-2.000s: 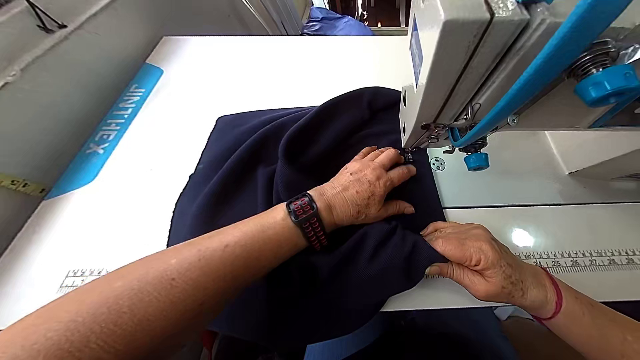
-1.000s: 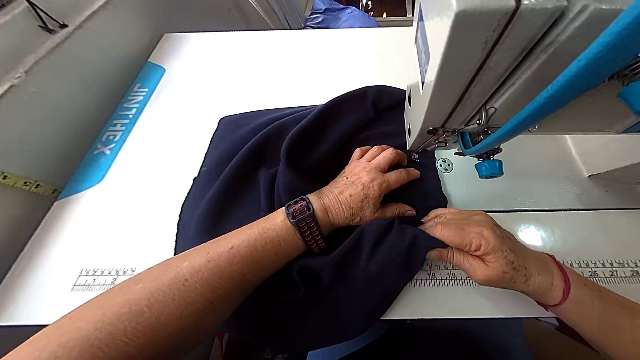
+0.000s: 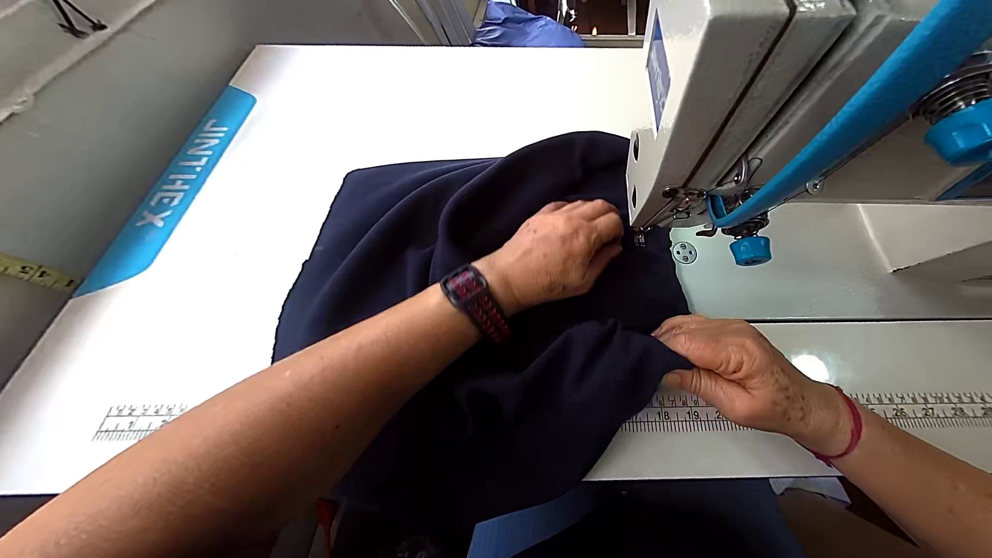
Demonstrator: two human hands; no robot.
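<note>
A dark navy fabric piece [image 3: 387, 240] lies in folds on the white sewing table, one side beneath the head of an industrial sewing machine [image 3: 697, 101]. My left hand [image 3: 562, 252], with a dark watch [image 3: 465, 287] at its wrist, rests on the cloth just left of the presser foot [image 3: 640, 236]; its fingers are bent and their tips are partly hidden. Between thumb and fingers my right hand [image 3: 736, 372] pinches the fabric's right edge, nearer to me than the foot. A red cord circles the right wrist. The cloth's near part hangs over the table's front edge.
A printed ruler scale [image 3: 922, 411] runs along the front of the table [image 3: 480, 93]. Blue tension knobs [image 3: 750, 250] and a blue tube [image 3: 860, 116] are on the machine. A yellow measuring tape [image 3: 35, 273] is at the far left. Blue material [image 3: 527, 25] sits behind the table.
My left hand's fingers have drawn together and bent more than a second ago. My right hand keeps its pinch on the fabric edge.
</note>
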